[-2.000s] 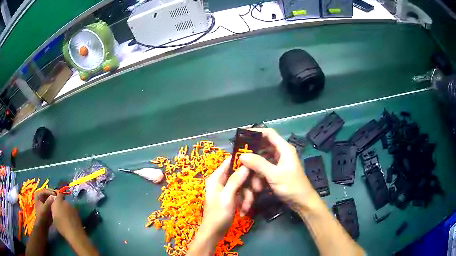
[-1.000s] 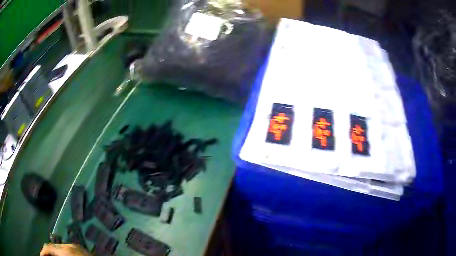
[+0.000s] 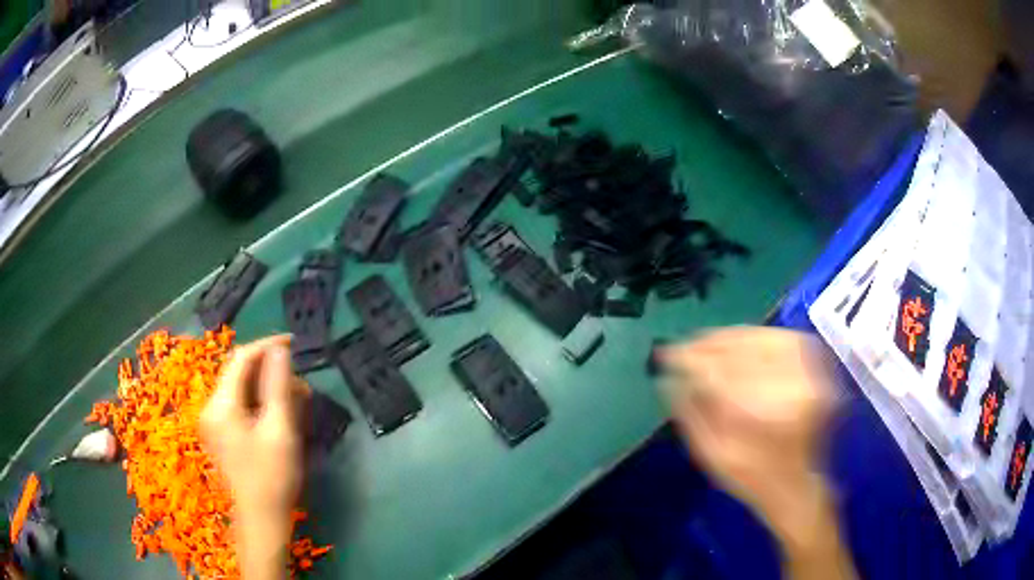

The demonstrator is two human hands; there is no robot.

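Observation:
My left hand (image 3: 255,436) is above the right side of the orange insert heap (image 3: 170,453), fingers bent and a little apart, with nothing visible in them. My right hand (image 3: 743,414) is blurred, over the bench's near edge beside the white tray. A small dark piece (image 3: 658,357) shows at its fingertips; I cannot tell whether it is held. Black housings (image 3: 499,387) lie between my hands. Small black parts (image 3: 624,215) form a heap behind them. Several fitted housings with orange patterns (image 3: 958,363) lie in a row on the white tray (image 3: 998,215).
A black rounded unit (image 3: 232,162) stands on the belt beyond the pale line. A clear bag of black parts (image 3: 782,102) is at the back right, by the blue bin (image 3: 845,244). A white-handled tool (image 3: 95,445) lies left of the orange heap. A grey-white equipment box (image 3: 57,113) is upper left.
The view has swung back left from the tray. The tray now shows one more fitted housing than a second ago. Both hands are now in view, and the held housing from two seconds ago is no longer seen between them.

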